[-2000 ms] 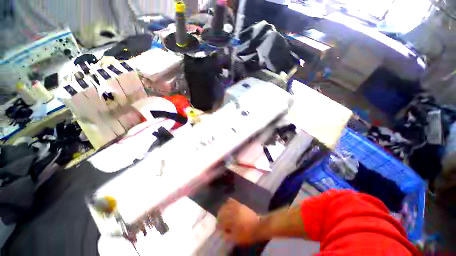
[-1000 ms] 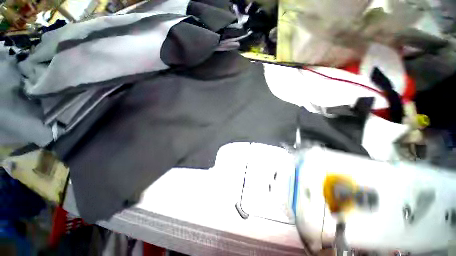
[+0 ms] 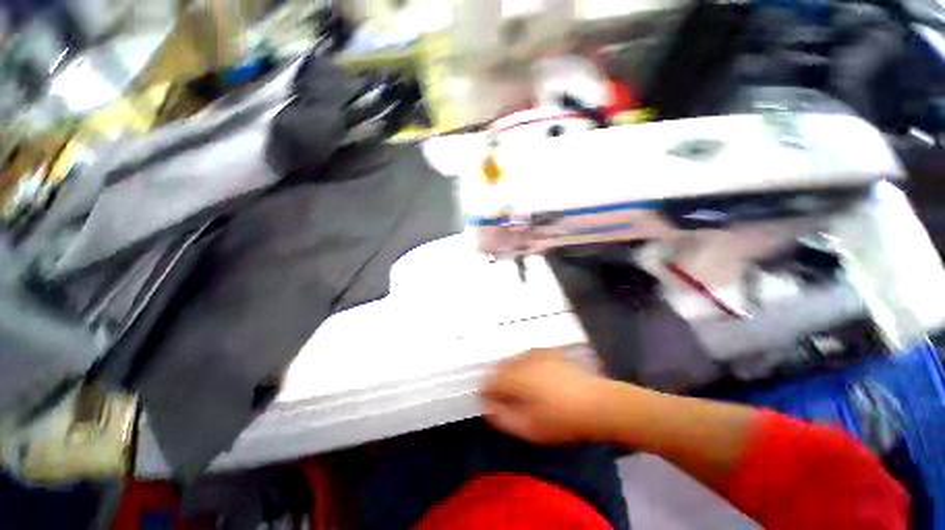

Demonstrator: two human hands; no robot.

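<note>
A smooth dark grey fabric panel (image 3: 280, 259) lies on the white machine table, left of the sewing machine (image 3: 674, 160). A heaped grey piece with a pale inside (image 3: 197, 176) lies over its upper left. My right hand (image 3: 539, 399) is at the table's front edge, below and right of the needle area, with its fingers curled. It is blurred, and whether it holds anything cannot be told. More dark fabric (image 3: 648, 336) lies under and right of the machine arm. My left hand is not in view.
The white table (image 3: 363, 362) has a scale strip along its front edge. A blue crate (image 3: 839, 404) stands at the lower right. A red cloth area (image 3: 513, 505) shows at the bottom edge. The background is cluttered and blurred.
The view has swung, bringing more of the machine and my right hand with its red sleeve into the picture since one second ago. The grey fabric at the left looks much the same.
</note>
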